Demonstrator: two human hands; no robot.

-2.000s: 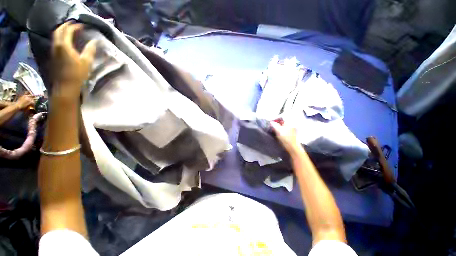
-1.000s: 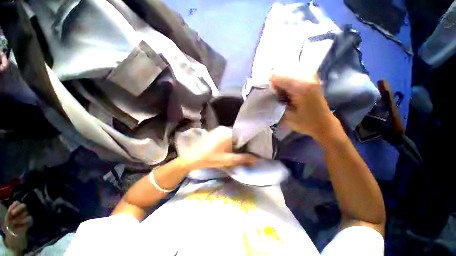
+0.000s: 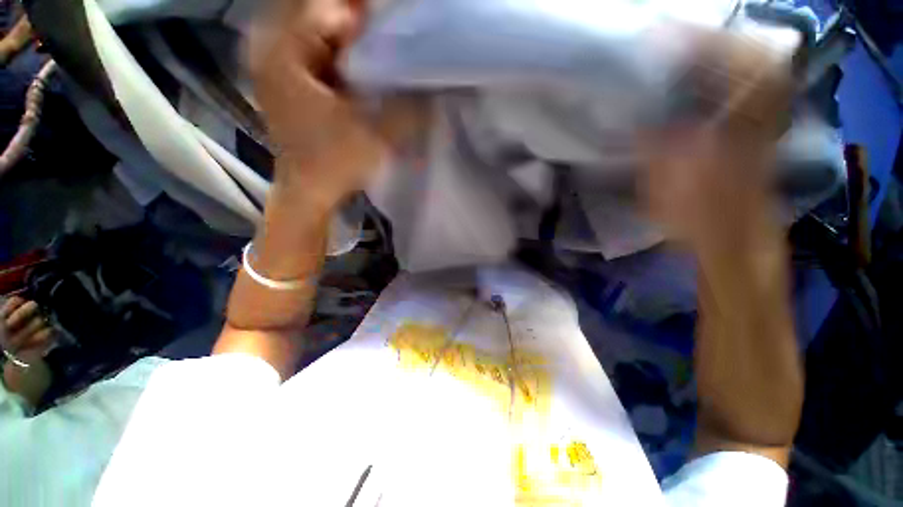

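A pale blue-white and grey garment piece (image 3: 515,50) is stretched between my two hands at the top of the view, blurred by motion. My left hand (image 3: 322,109) grips its left end. My right hand (image 3: 718,129) is blurred and holds its right end. Grey folds (image 3: 455,213) hang from it towards my lap. Another garment with dark and pale layers (image 3: 168,119) lies at the upper left, partly behind my left hand.
The blue table (image 3: 866,99) shows at the right edge, with the brown handle of an iron (image 3: 855,198). Another person's hand (image 3: 25,327) and pale green sleeve (image 3: 69,436) are at the lower left. Another hand (image 3: 15,40) is at the upper left edge.
Both hands have moved up and apart, with the garment piece now lifted and spread between them. My left hand has left my lap. The other person's sleeve shows more at the lower left.
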